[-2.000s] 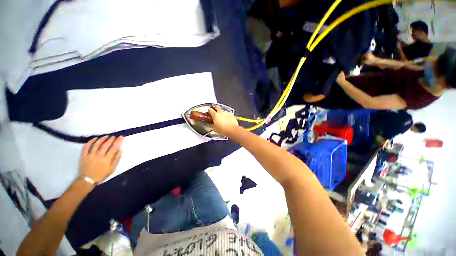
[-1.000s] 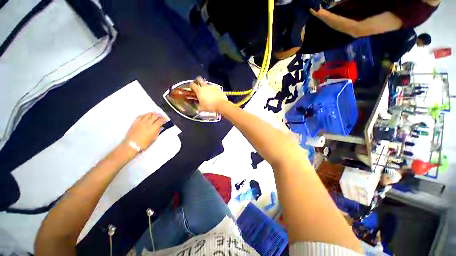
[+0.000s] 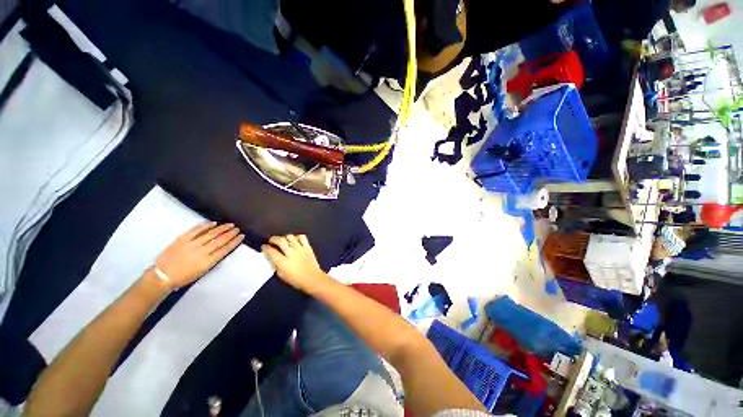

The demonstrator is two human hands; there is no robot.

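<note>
A white garment panel (image 3: 208, 305) with a dark lengthwise strip lies on the dark table cover (image 3: 195, 106). My left hand (image 3: 197, 254) lies flat on the panel near its right end, fingers together, pressing and not gripping. My right hand (image 3: 293, 261) is at the panel's right end, fingertips down by the strip's end; whether they pinch cloth is unclear. The steam iron (image 3: 293, 157), with a reddish-brown handle, rests on the cover beyond my hands, untouched.
A stack of white panels (image 3: 61, 155) with dark bands lies at the far left. Yellow hoses (image 3: 407, 81) rise from the iron. Blue crates (image 3: 546, 134), a red container (image 3: 550, 75) and dark scraps (image 3: 436, 247) are on the floor to the right.
My right hand has let go of the iron and moved to the panel's end. My left hand stays on the panel. The view has shifted right, and the co-worker is mostly out of it.
</note>
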